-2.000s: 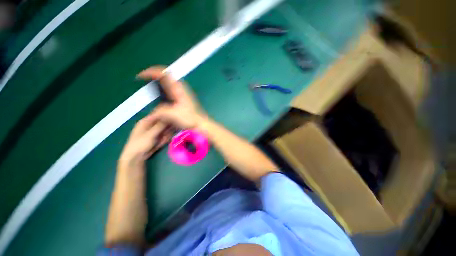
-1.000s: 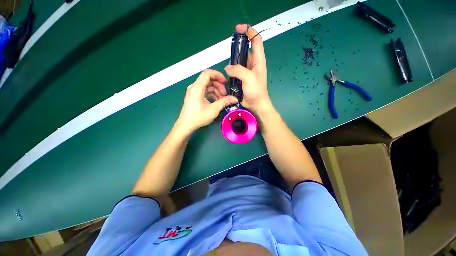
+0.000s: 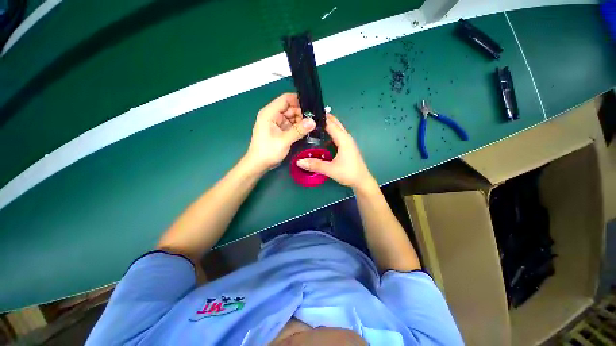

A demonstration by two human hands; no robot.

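Observation:
The hair dryer body (image 3: 310, 177) shows end-on as a pink-red ring, held above the green bench. A black handle shell (image 3: 306, 78) points up and away from it over the white rail. My left hand (image 3: 275, 132) grips the lower end of the shell, thumb near the neck. My right hand (image 3: 342, 154) holds the body, with its thumb across the ring and fingers beside the neck. A small white piece (image 3: 327, 109) sticks out at the right of the neck. The wires inside the neck are mostly hidden.
Blue-handled cutters (image 3: 435, 127) lie open on the bench, with black trimmings (image 3: 398, 80) beyond them. Two spare handle shells (image 3: 506, 94) lie at right. A cardboard carton (image 3: 459, 233) of black parts stands at lower right. The conveyor (image 3: 169, 61) runs behind the white rail (image 3: 223, 88).
My right hand has moved down from the handle shell to the body, its thumb now over the ring. My left hand has stayed near the neck. The view has shifted slightly.

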